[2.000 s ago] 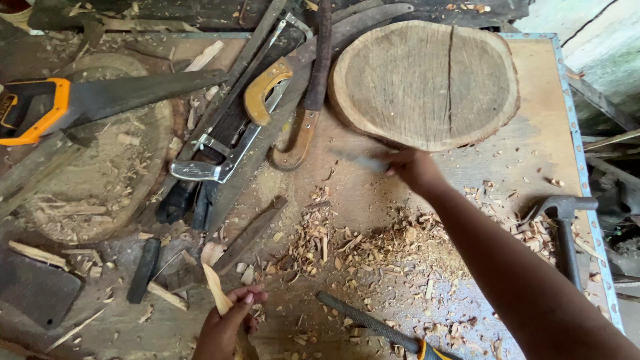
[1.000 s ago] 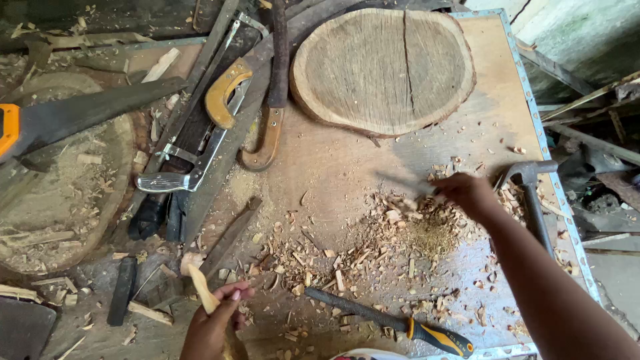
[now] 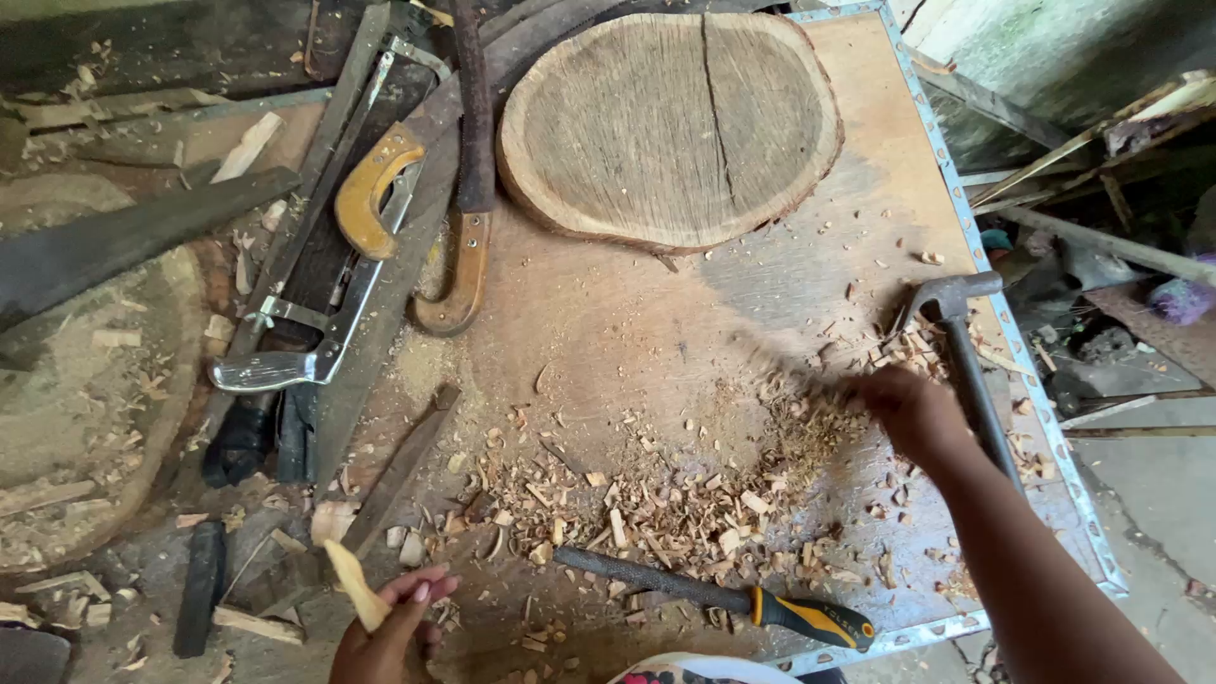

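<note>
My left hand [image 3: 394, 622] grips a carved piece of pale wood [image 3: 353, 584] near the lower edge of the view. At the right, my right hand [image 3: 907, 408] is closed around a thin, motion-blurred thing [image 3: 793, 363] that points left over the wood shavings [image 3: 665, 503]. Beside that hand lies a claw hammer [image 3: 964, 361]. A round rasp [image 3: 655, 578] with a black and yellow handle rests in front of the shavings, between my hands. The oval wood slab [image 3: 665, 133] with a long crack sits at the back of the table.
Left of the slab lie a hacksaw [image 3: 351, 323], a curved wooden handle [image 3: 375, 190] and a hooked-handle tool [image 3: 465, 266]. A saw blade [image 3: 133, 237] crosses a round wood slab [image 3: 104, 408] at the left. A perforated metal strip [image 3: 1054, 418] edges the table.
My right hand has moved from near the oval slab to over the shavings beside the hammer. My left hand keeps hold of the pale wood. The view has shifted.
</note>
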